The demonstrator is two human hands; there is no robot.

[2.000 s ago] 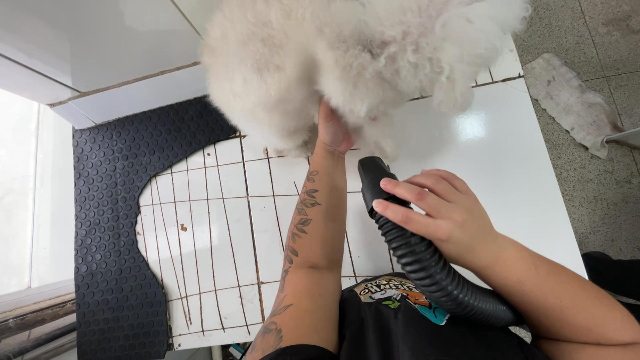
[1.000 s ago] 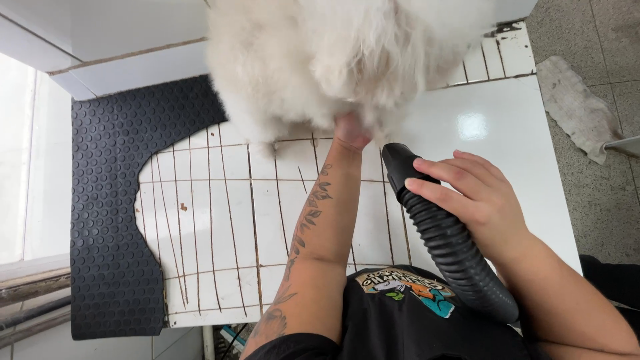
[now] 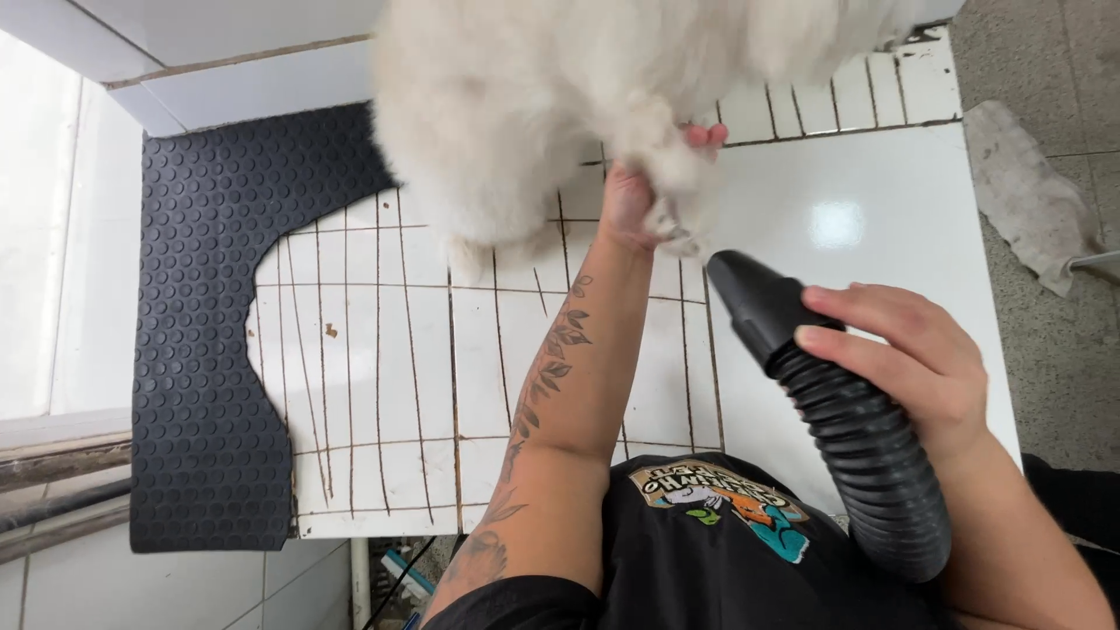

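A fluffy white dog [image 3: 525, 105] stands on the white tiled table [image 3: 385, 350], its head out of view or hidden in fur. My left hand [image 3: 639, 197] reaches under it and holds one of its legs [image 3: 669, 175], with the paw hanging over the palm and the fingertips showing behind. My right hand [image 3: 910, 350] grips the black nozzle [image 3: 757, 302] of a ribbed dryer hose [image 3: 857, 446]. The nozzle's tip points at the held paw from just below and to the right. The hose curves down against my black shirt.
A black studded rubber mat [image 3: 210, 350] with a curved cut edge lies along the table's left side. A tiled wall [image 3: 262, 79] borders the far left. Beyond the right edge, a dirty whitish cloth [image 3: 1028, 192] lies near the grey floor. Pipes [image 3: 61, 503] run at lower left.
The leg and paw now show raised in my left hand, where fur covered most of that hand before. My right hand and the nozzle have shifted slightly right and down since the earliest frame.
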